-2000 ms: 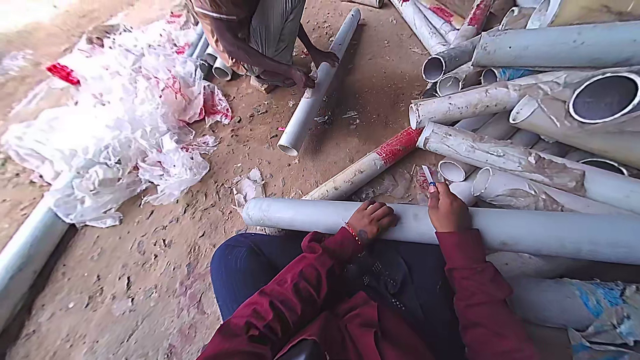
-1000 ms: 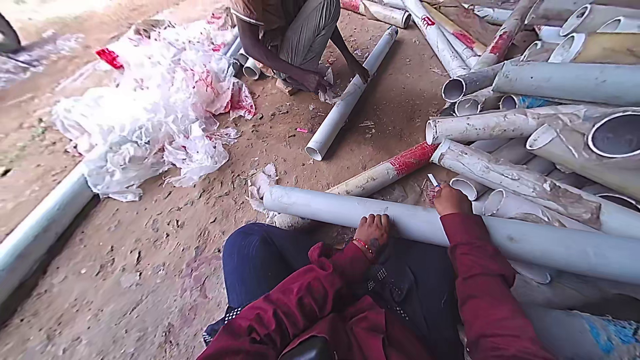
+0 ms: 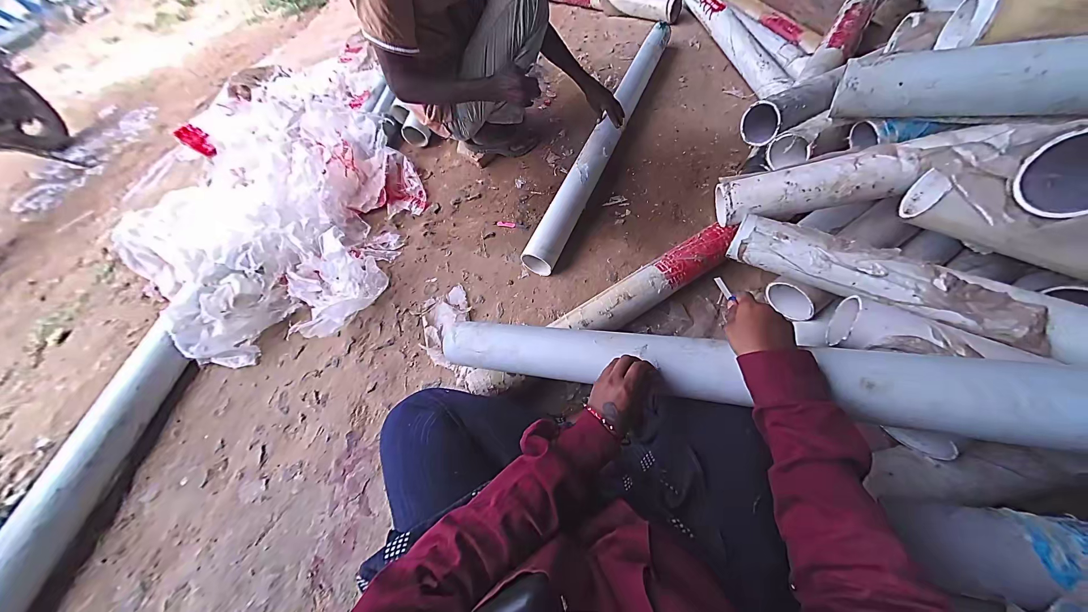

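A long grey plastic pipe (image 3: 544, 350) lies across my lap. My left hand (image 3: 623, 392), with a beaded bracelet at the wrist, rests on its near side with the fingers curled; whether it pinches anything there cannot be told. My right hand (image 3: 756, 325) is at the far side of the pipe, closed on a small knife or cutter (image 3: 724, 289) whose pale blade points up and away. Crumpled plastic film (image 3: 442, 321) lies by the pipe's left end. Beneath that end passes a dirty pipe with a red printed wrap (image 3: 688, 257).
Another person (image 3: 476, 76) squats ahead, one hand on a grey pipe (image 3: 586, 170). A heap of white and red plastic film (image 3: 255, 212) lies at left over a long pipe (image 3: 93, 442). Many stacked pipes (image 3: 960, 76) crowd the right side. A small pink object (image 3: 510, 224) lies on the dirt.
The view has shifted somewhat to the left. The other person's one hand has lifted off their pipe. Both my hands stay at the pipe, the small blade still in my right.
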